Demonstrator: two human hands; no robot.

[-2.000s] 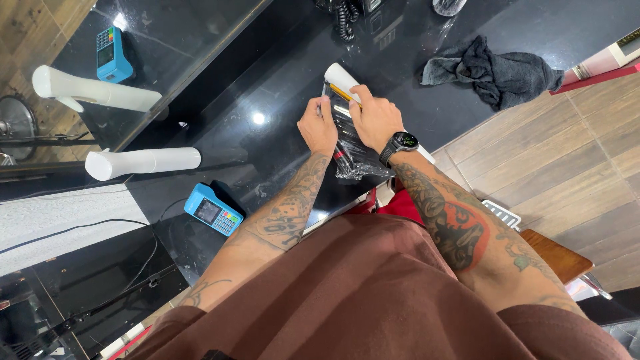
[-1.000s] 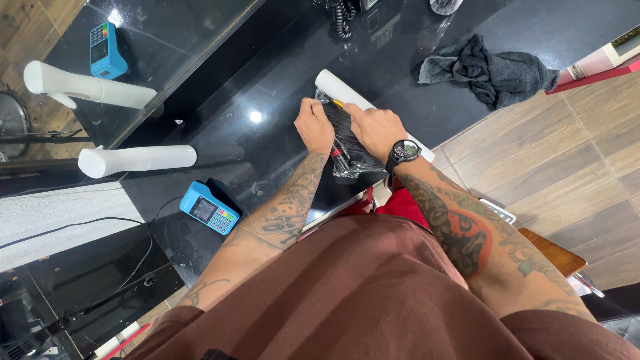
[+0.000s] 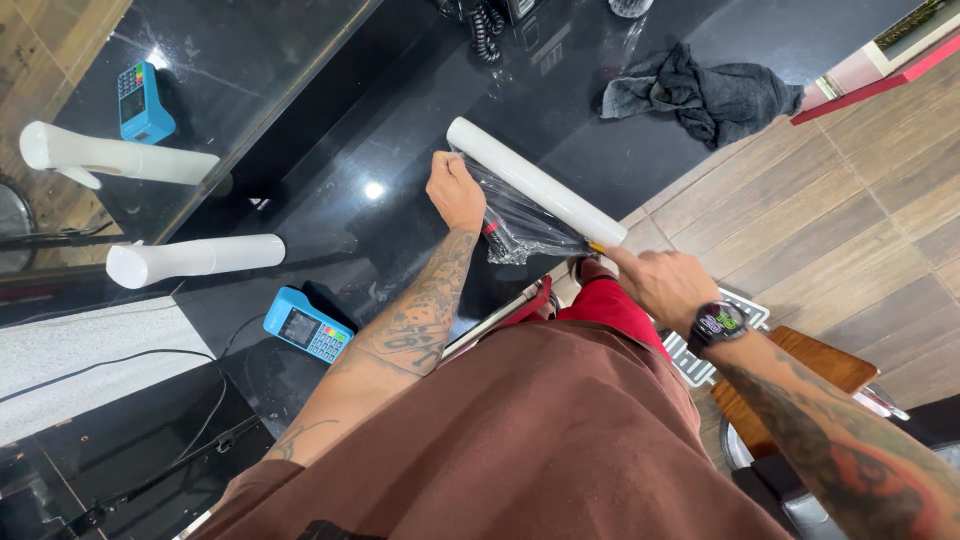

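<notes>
A white roll of clear plastic film (image 3: 536, 180) lies slantwise on the black countertop (image 3: 390, 135). My left hand (image 3: 456, 191) is closed on the film's edge near the roll's upper end. At the roll's lower end, my right hand (image 3: 660, 285) grips a small yellow tool (image 3: 596, 247), probably a cutter; its tip is at the film's edge. Between the hands the film (image 3: 517, 202) stretches out from the roll. Under or inside its crumpled part lies a dark cylindrical object with a red band (image 3: 495, 231), whose kind I cannot tell.
A blue card terminal (image 3: 307, 324) and a white spray bottle (image 3: 196, 259) lie left of my left arm, beside a mirror (image 3: 247, 82) that reflects both. A dark grey towel (image 3: 701, 94) rests at the upper right. A coiled black cord (image 3: 484, 34) is at the top.
My right hand has moved along the roll from its upper end to its lower end with the yellow tool. My left hand stays near the upper end, and more of the roll and film shows between them.
</notes>
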